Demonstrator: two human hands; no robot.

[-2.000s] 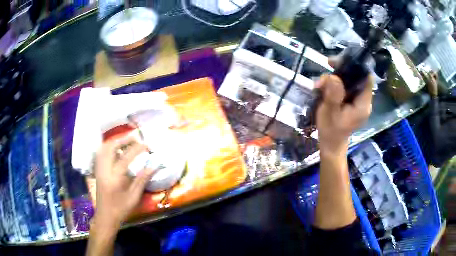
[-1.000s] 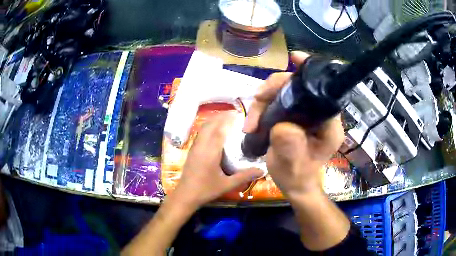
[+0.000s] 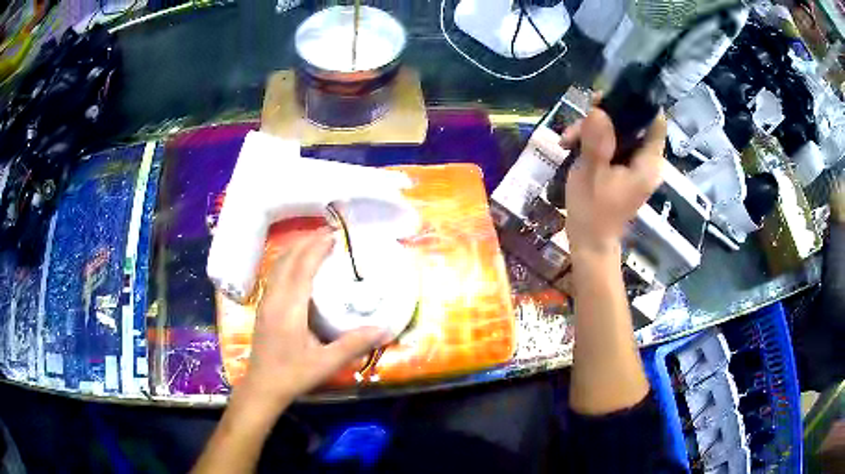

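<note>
The white housing (image 3: 250, 218) lies on the orange pad (image 3: 463, 268), its L-shaped arm to the upper left. Its round white base (image 3: 363, 301) faces up, with dark and coloured wires (image 3: 346, 236) at its centre and more wire ends at its lower edge. My left hand (image 3: 301, 324) grips the left side of the round base, thumb along its lower edge. My right hand (image 3: 613, 171) is raised over the screw feeders (image 3: 639, 241) and holds the black electric screwdriver (image 3: 635, 97). The screwdriver's bit is hidden or too blurred to see.
A round tin (image 3: 350, 69) with a thin stick stands on a tan board (image 3: 278, 106) behind the pad. A blue crate (image 3: 788, 370) with white parts is at the lower right. Dark parts (image 3: 56, 148) are heaped at the left. More white parts (image 3: 709, 139) are at the upper right.
My right hand and the screwdriver have moved from above the round base to the right, over the feeders. My left hand still holds the base. The view has shifted.
</note>
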